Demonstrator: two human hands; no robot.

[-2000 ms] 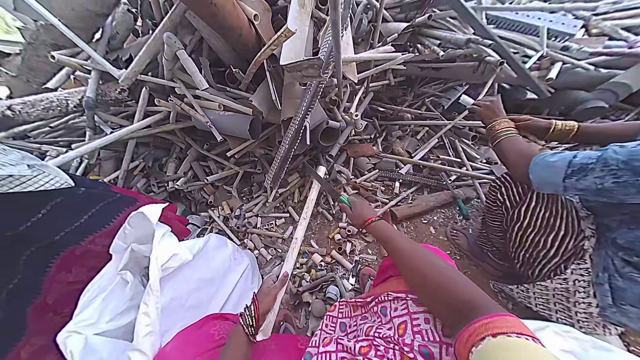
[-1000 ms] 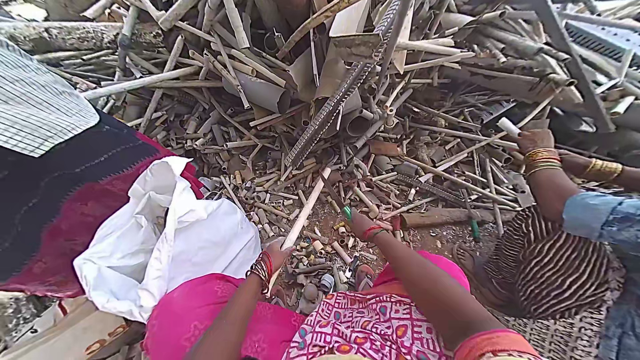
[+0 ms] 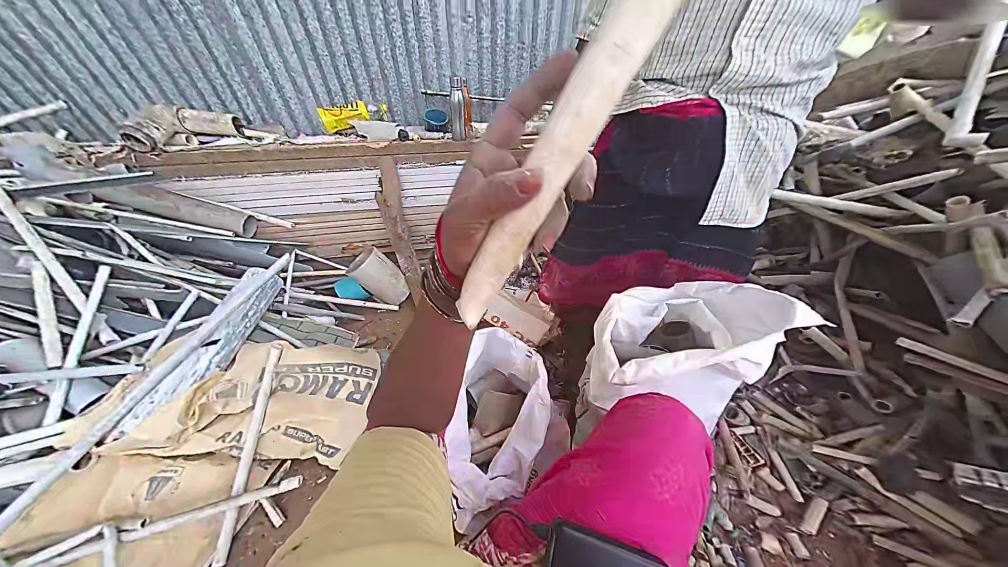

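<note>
My left hand (image 3: 488,185), with thin bangles at the wrist, is raised in the upper middle of the head view. It holds a long, pale length of pipe (image 3: 571,130), with the thumb across the front and fingers behind. The pipe slants from the top edge down to a pointed lower end near my wrist. My right hand is out of view. Below the pipe stands an open white sack (image 3: 539,405) with cut pipe pieces (image 3: 498,409) in it. A second open white sack (image 3: 756,346), also holding pipe pieces, stands to its right beside my knee.
A person in a checked shirt (image 3: 732,94) and dark skirt is just beyond the sacks. Scrap pipes (image 3: 181,209) lie heaped left, more pipe scrap (image 3: 898,315) right. Brown printed sacks (image 3: 315,402) lie lower left. A steel bottle (image 3: 457,110) stands near the corrugated wall (image 3: 236,55).
The view has swung far to the left. My left hand is now raised with a pipe; earlier it held a pipe low near my lap. My right hand has gone out of view.
</note>
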